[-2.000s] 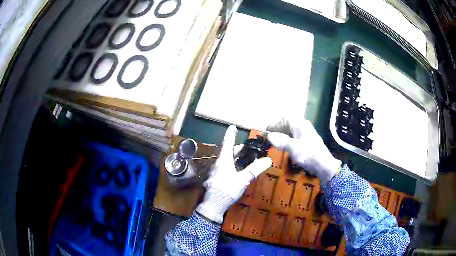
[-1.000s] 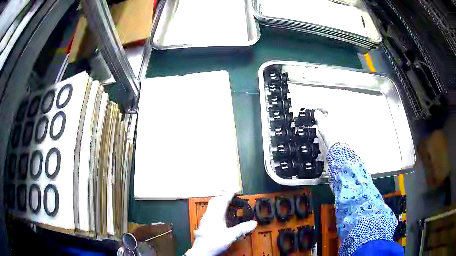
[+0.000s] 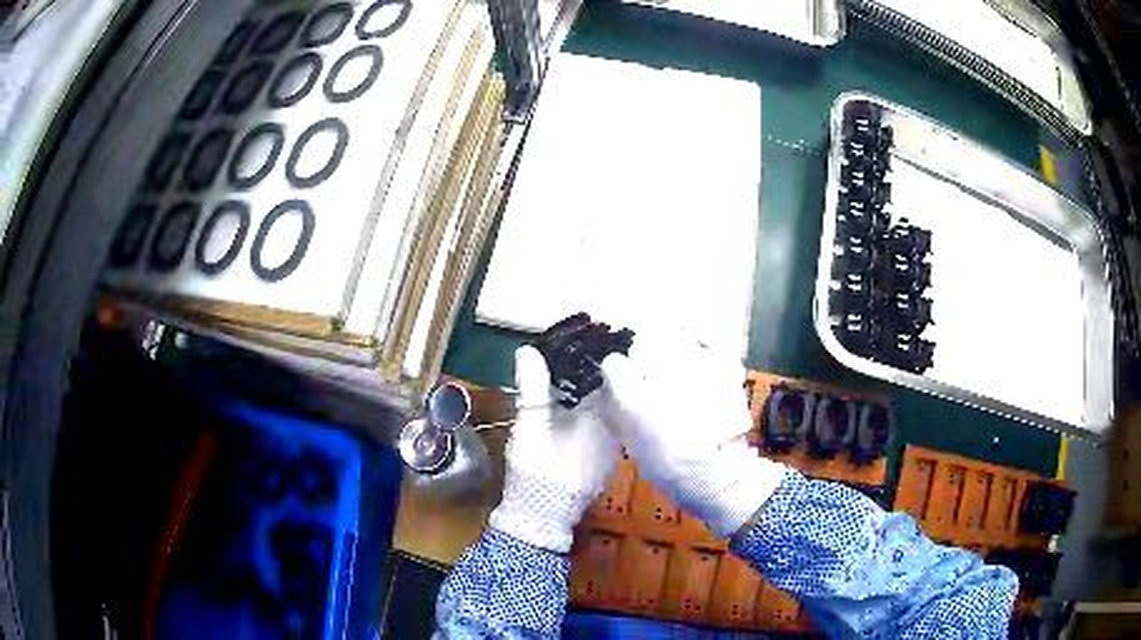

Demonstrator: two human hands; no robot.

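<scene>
A black ring-like plastic housing [image 3: 578,358] is held over the near edge of the white board [image 3: 632,188]. My left hand [image 3: 551,456], in a white glove, grips it from below and the left. My right hand [image 3: 676,406], also white-gloved, has its fingertips at the housing's right side; whether they hold anything tiny cannot be seen. The orange tray [image 3: 669,563] lies below my hands, partly hidden by them, with several black housings in its top row on the right.
A metal tray [image 3: 1001,313] with rows of black housings is at the right. A small metal can [image 3: 429,445] with open lid and thin stick stands left of my hands. Flat black rings [image 3: 283,240] lie on stacked boards at upper left. A blue bin [image 3: 338,538] is lower left.
My right hand has come back from the metal tray to the left hand. The left hand now holds the housing above the board's near edge. The view has shifted and turned.
</scene>
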